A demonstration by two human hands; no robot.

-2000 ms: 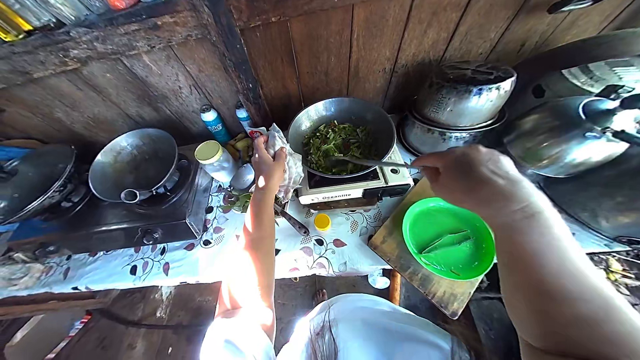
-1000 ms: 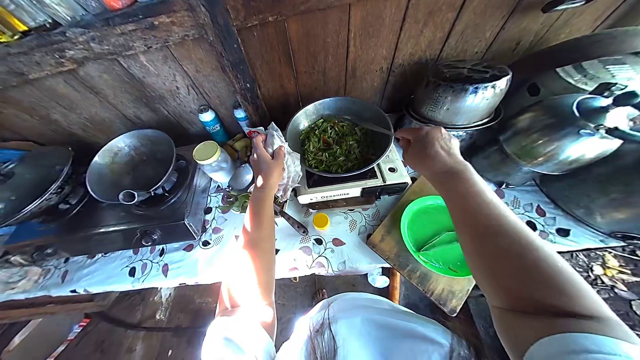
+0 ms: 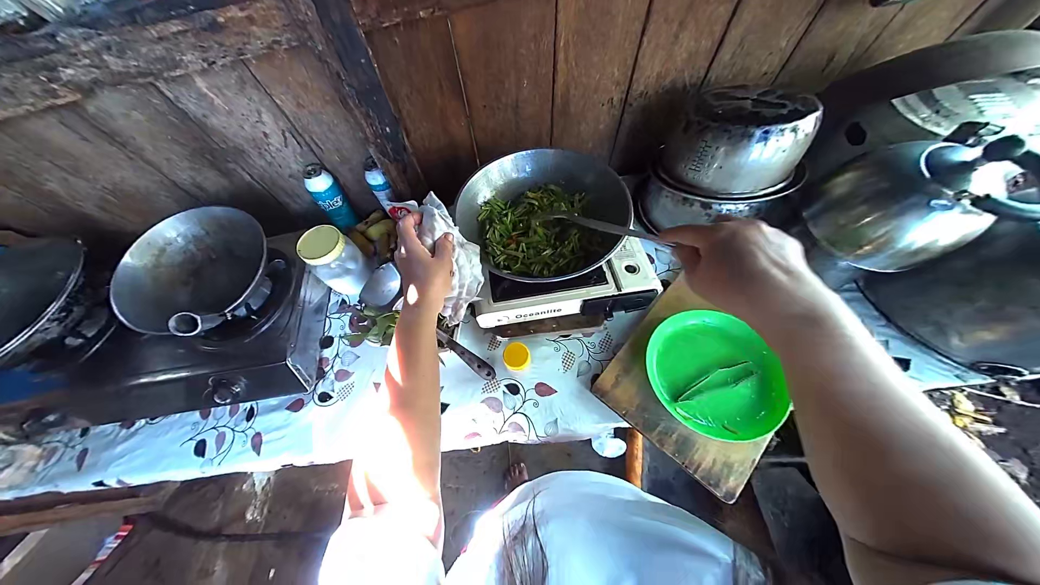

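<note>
A metal wok (image 3: 601, 183) with chopped green vegetables (image 3: 532, 236) in it sits on a portable gas stove (image 3: 536, 309). My right hand (image 3: 735, 260) grips the handle of a metal spatula (image 3: 605, 227), whose far end rests among the greens. At the wok's left side my left hand (image 3: 424, 260) holds a bunched white cloth (image 3: 461, 264) against the rim; the cloth hides what lies under it. Right of the stove, a green plastic bowl (image 3: 715, 341) with a green strip inside it stands on a wooden board (image 3: 650, 422).
An empty wok (image 3: 191, 268) stands on a gas burner at left. A lidded jar (image 3: 333, 260), spray cans (image 3: 329, 195) and a dark-handled utensil (image 3: 467, 355) are near my left hand. A yellow cap (image 3: 517, 356) lies on the tablecloth. Stacked pots (image 3: 731, 146) and a kettle (image 3: 894, 203) stand at right.
My right hand has moved with the spatula, away from the wok and then in toward it, and now slightly back right. The greens have shifted in the wok. My left hand has stayed at the rim.
</note>
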